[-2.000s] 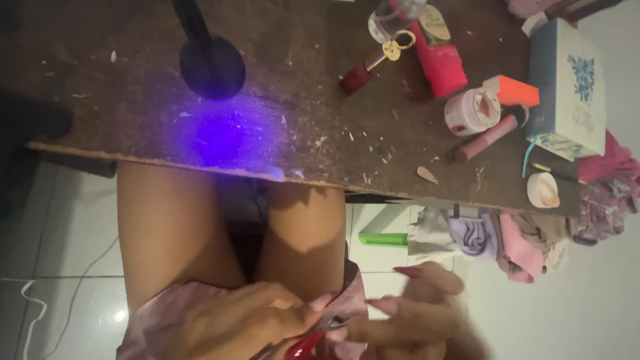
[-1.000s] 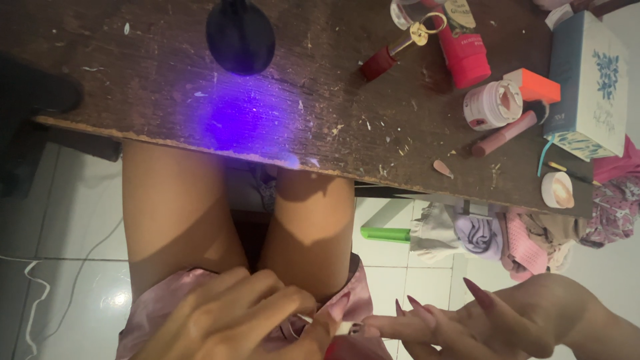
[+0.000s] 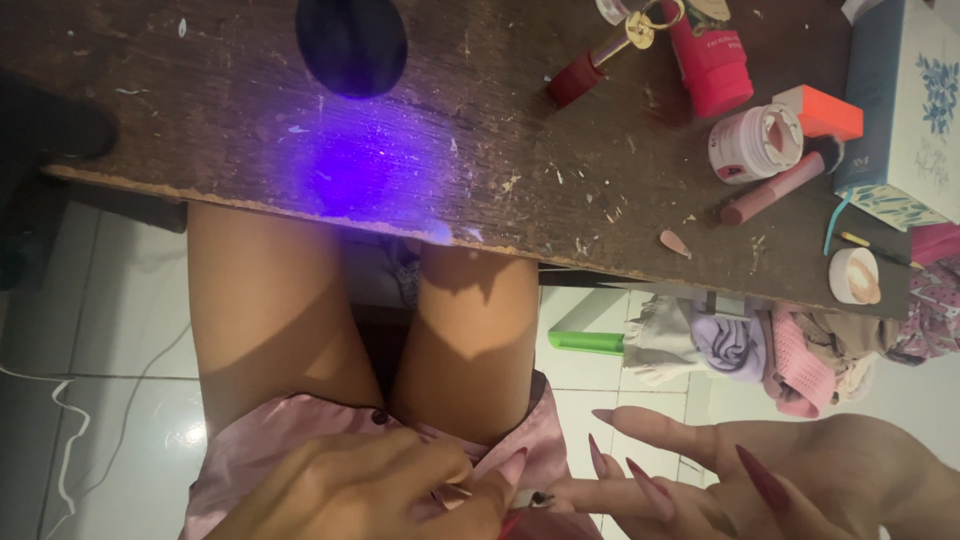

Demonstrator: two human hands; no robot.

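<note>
Over the pink satin shorts, my left hand (image 3: 390, 487) grips a small metal nail tool (image 3: 534, 499) with a red part at the bottom edge; its exact type is unclear. The tool's tip meets a fingertip of my right hand (image 3: 750, 480). That hand is palm up at the lower right, fingers spread, with long pointed nails, several dark pink. On the brown table lies a loose nail tip (image 3: 675, 243). A black lamp head (image 3: 351, 45) casts violet light near the table edge.
Right of the lamp are a dark red lip gloss tube (image 3: 576, 79), a red bottle (image 3: 716, 71), an open jar (image 3: 754, 142), a makeup brush (image 3: 776, 187), a floral box (image 3: 900, 112) and a small lid (image 3: 853, 276). Folded clothes (image 3: 727, 337) and a green object (image 3: 586, 341) are beyond the table edge.
My right hand has turned more palm up and its fingers have spread. The tool stays in my left hand, its red part now mostly hidden.
</note>
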